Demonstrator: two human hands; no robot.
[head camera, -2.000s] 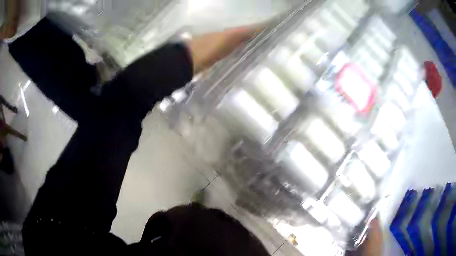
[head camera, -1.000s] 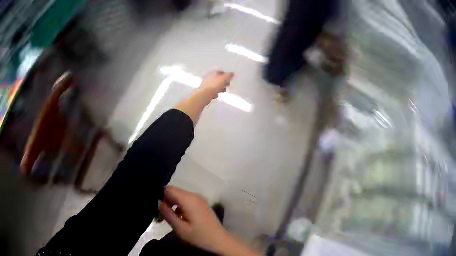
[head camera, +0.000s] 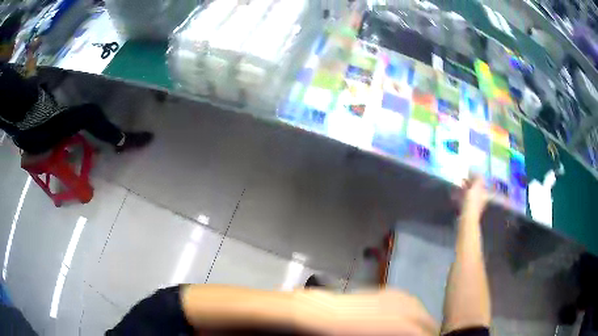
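Observation:
Holographic printed sheets (head camera: 400, 105) lie along the bench, bright with many coloured panels. My right hand (head camera: 473, 191) is at their front edge, blurred; its finger positions and any grip cannot be made out. My left forearm crosses the bottom of the picture from a black sleeve. My left hand (head camera: 410, 314) is blurred and partly cut off by the bottom edge, below and left of the right hand, so its grip cannot be told. Stacked clear blister trays (head camera: 229, 59) stand left of the sheets, glossy and blurred.
A small white item (head camera: 542, 198) lies on the green mat (head camera: 580, 213) at the right. Black-handled scissors (head camera: 107, 49) lie far left. A person in dark clothes (head camera: 59, 118) sits there on a red stool (head camera: 69, 174). A pale grey flat surface (head camera: 419, 262) is below the bench.
The view has swung from the aisle floor to the bench with the printed sheets. My right hand has left my left sleeve and reached the bench edge. My left arm now lies low across the picture.

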